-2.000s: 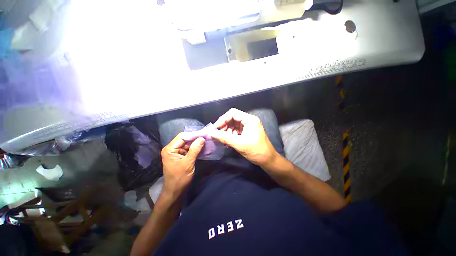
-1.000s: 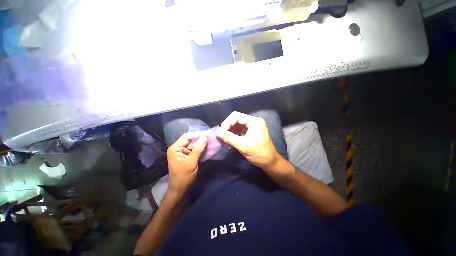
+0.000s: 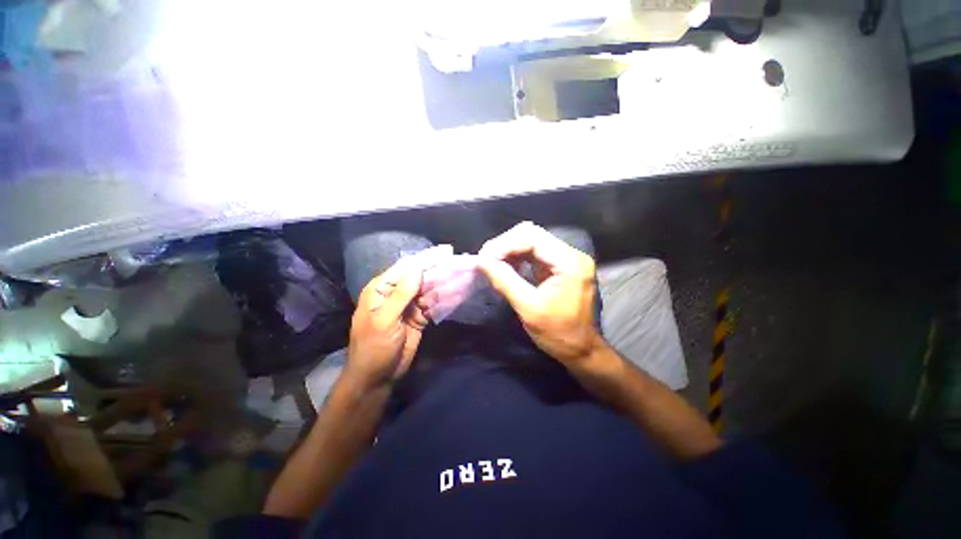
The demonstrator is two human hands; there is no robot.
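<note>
A small thin lilac cloth piece (image 3: 451,288) is held up over the lap, below the table's front edge. My left hand (image 3: 388,316) pinches its left side between thumb and fingers. My right hand (image 3: 543,290) pinches its upper right edge with thumb and forefinger. The cloth hangs between the two hands, and part of it is hidden behind the left fingers.
The white machine table (image 3: 316,158) crosses the top, with the cream machine (image 3: 569,90) on it. Lilac cloth (image 3: 74,137) lies at the table's left. A black plastic bag (image 3: 279,300) with lilac pieces stands left of the legs. Black-yellow tape (image 3: 720,358) marks the floor at right.
My left hand has turned and its fingers now point further up. My right hand has shifted slightly right. The cloth is spread a little more between them. The view has shifted slightly.
</note>
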